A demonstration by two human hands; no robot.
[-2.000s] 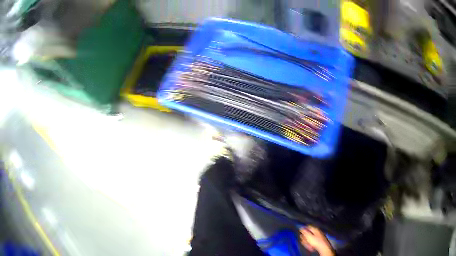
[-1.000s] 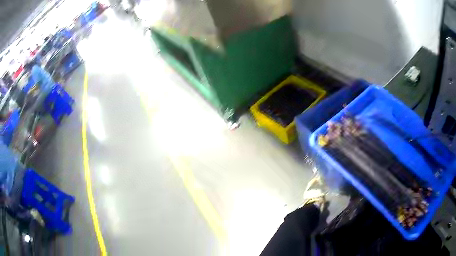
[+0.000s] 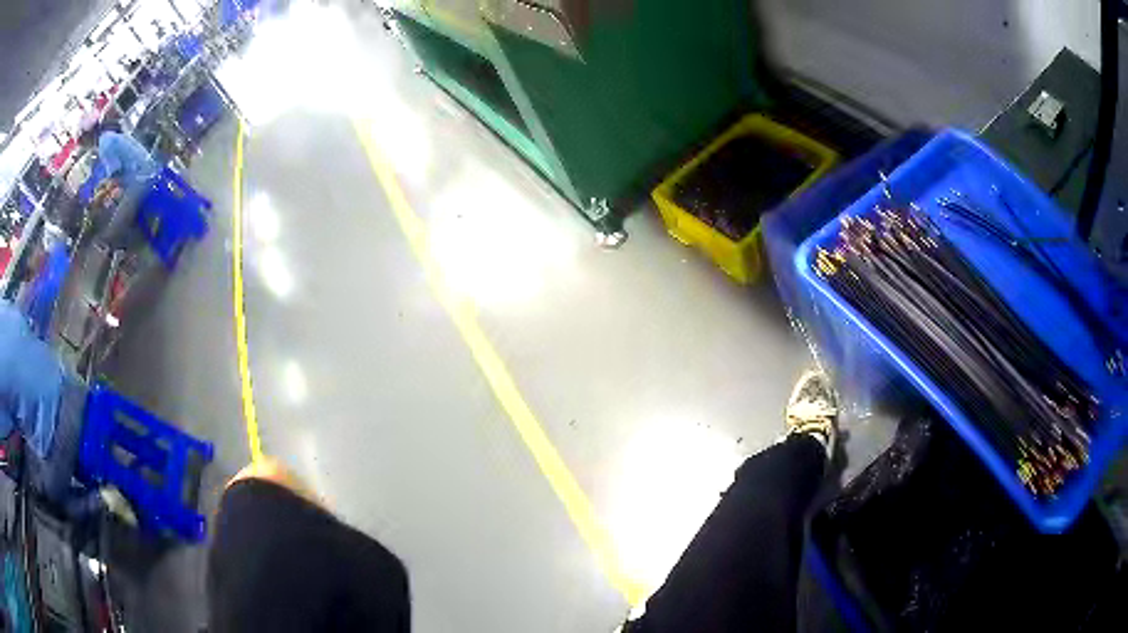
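A blue plastic tray [image 3: 866, 349] at the right holds a large bundle of cut black cables [image 3: 946, 328] with yellow, red and copper-looking ends. A few separate thin cables [image 3: 1008, 235] lie on its far side. A skin-toned sliver shows at the tip of a dark-clothed shape at the lower left. It may be part of my left hand, mostly hidden or blurred, and its fingers cannot be made out. My right hand is not in view. No hand is seen touching the tray or cables.
A black-lined bin [image 3: 866, 519] is below the tray. A yellow crate [image 3: 711, 242] with dark contents stands by a green cabinet [image 3: 619, 99]. My dark-trousered leg and shoe [image 3: 813, 406] are beside the bin. Blue stools [image 3: 146, 460] and people in light blue are at left, past yellow floor lines.
The view has swung left, away from the bench machine, and become sharper. The tray now sits at the right. The hand seen low in the oldest frame is no longer there.
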